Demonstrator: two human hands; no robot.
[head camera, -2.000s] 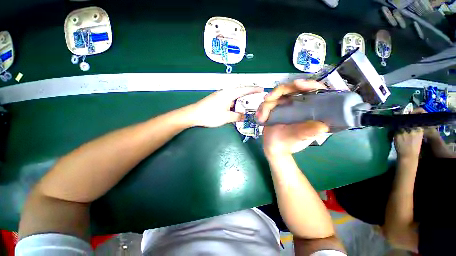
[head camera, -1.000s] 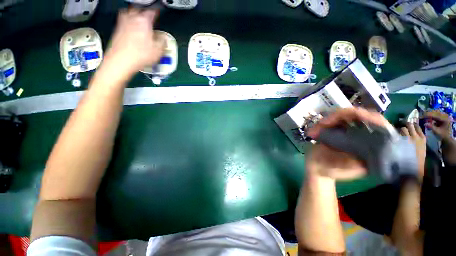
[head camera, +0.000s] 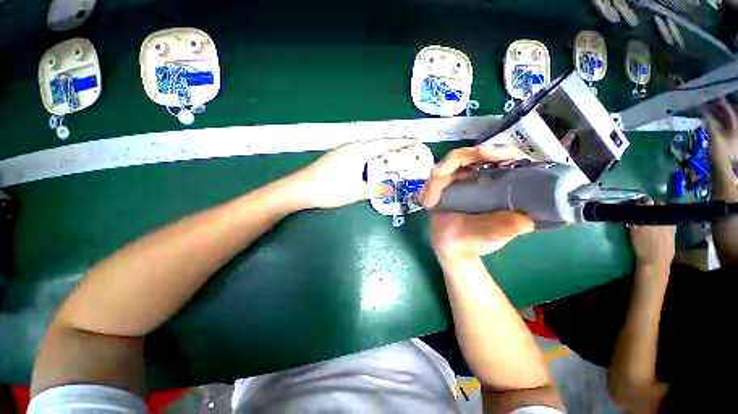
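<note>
A cream housing lies on the near side of the white strip, with a blue circuit board inside and a small round disc at its lower edge. My left hand holds the housing from its left side. My right hand is closed around the grey electric screwdriver, held nearly level. The screwdriver's tip end points left at the board; the exact contact point is too small to tell. A black cable runs right from its rear.
Several housings with blue parts stand along the belt's far side, beyond the white strip. A white screw feeder with a dark top stands behind my right hand. Another person's hand and loose blue parts are at the right.
My left hand has come back from the far row and now holds a housing. My right hand has moved left from the feeder with the screwdriver. The far-row housings have shifted.
</note>
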